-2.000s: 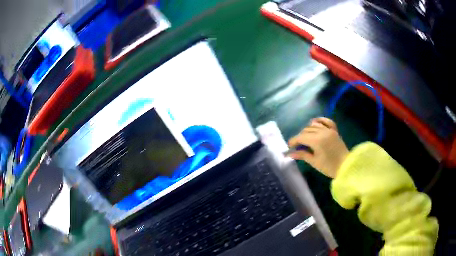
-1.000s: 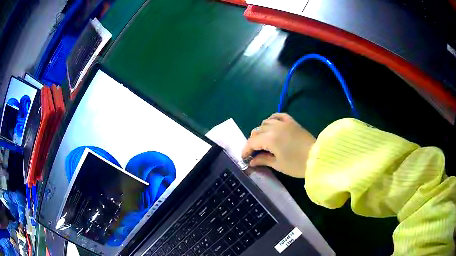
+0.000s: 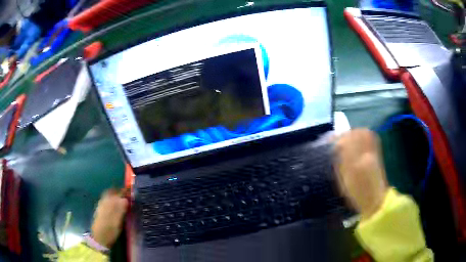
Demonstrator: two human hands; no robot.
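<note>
An open laptop with a black keyboard faces me on a red foam tray. Its screen shows blue swirl wallpaper and a black test window with white text. My right hand, blurred, is at the laptop's right side edge; its fingers are too blurred to tell what they hold. A blue network cable loops beside it. My left hand, blurred, is at the laptop's left side, by the tray edge; its grip is unclear. A white sheet shows behind the laptop's right corner.
Another open laptop on a red tray stands at the upper right, with a further red tray edge below it. Closed laptops and a white sheet lie at the left. Yellow tape is by my left hand.
The view has swung and levelled, so the laptop now sits centrally. My left hand has come into view at the laptop's left side. My right hand remains by its right side.
</note>
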